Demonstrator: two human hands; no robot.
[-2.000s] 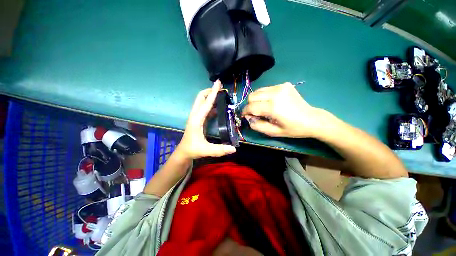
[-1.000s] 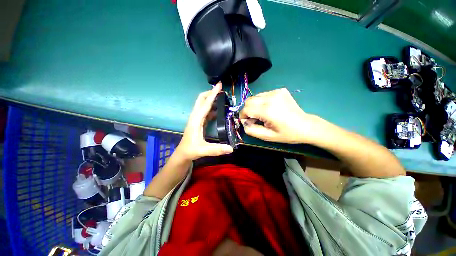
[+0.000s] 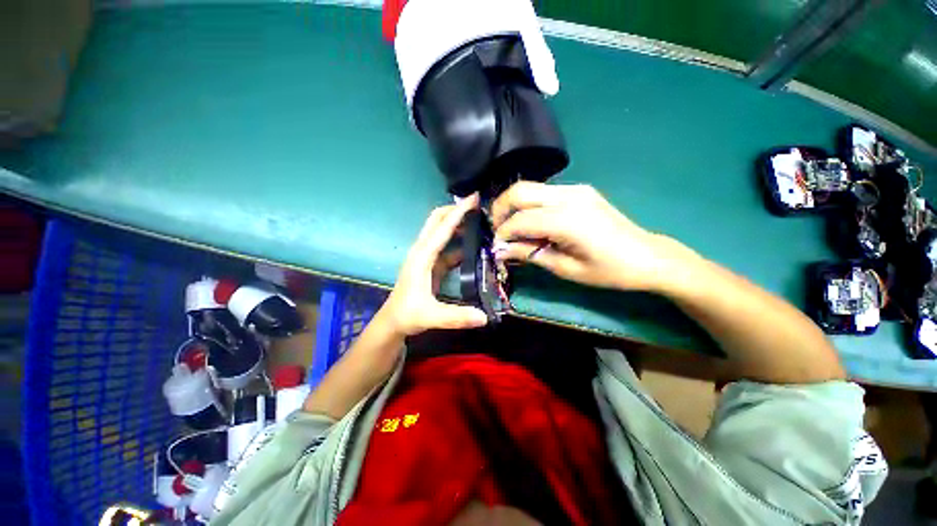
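Observation:
My left hand (image 3: 421, 283) holds the black camera front module (image 3: 474, 269) by its edges, thumb below and fingers on top, its open back facing right. My right hand (image 3: 565, 236) has its fingertips at the wires and circuit board (image 3: 496, 279) on that open side. Whether the right fingers grip a wire or a connector is hidden. Just beyond, the black pan-tilt housing (image 3: 488, 123) lies on the bench, joined to the white camera body (image 3: 462, 26). The wires between housing and module are mostly hidden by my fingers.
Several waiting front modules (image 3: 851, 291) stand at the right of the green bench (image 3: 247, 123). A blue plastic crate (image 3: 103, 349) below left holds several camera bodies (image 3: 195, 390). A cardboard box (image 3: 673, 385) shows under the bench edge.
The view has shifted, so more of the white body and its red end shows. The right fingers are bent at the module's upper wires, and the thin pale tip beyond the right hand no longer shows.

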